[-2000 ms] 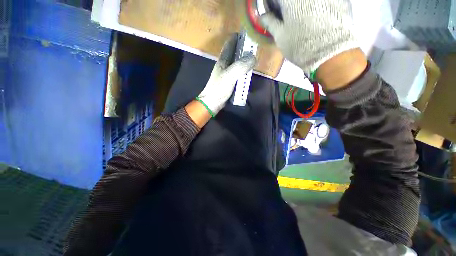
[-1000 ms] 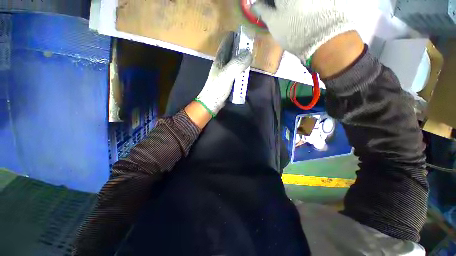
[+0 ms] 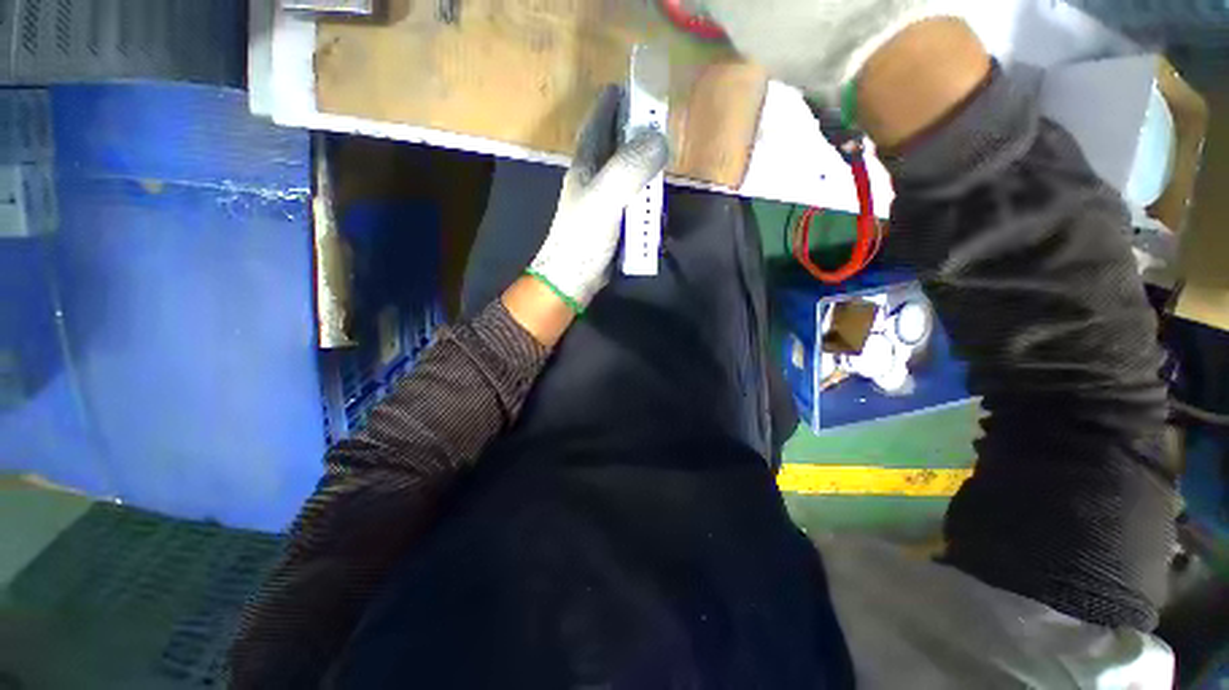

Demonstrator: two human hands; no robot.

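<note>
My left hand, in an off-white glove with dark fingers and a green cuff edge, grips a pale sheet-metal housing at the bench's front edge. Its narrow side with a row of small holes shows. My right hand, gloved, is at the top edge and partly cut off. Part of the air sander's red rim shows beside its fingers, above and right of the housing; the rest of the sander is hidden or out of view. A red air hose loops below my right wrist.
A brown cardboard pad lies on the white-edged bench. A big blue board stands at the left, with dark slotted stacks behind. A blue bin with pale discs is below the bench. A small open carton is at the right.
The view has shifted, so the bench's left part shows more. My right hand and the sander have moved up towards the top edge. My left hand still holds the housing, now more upright.
</note>
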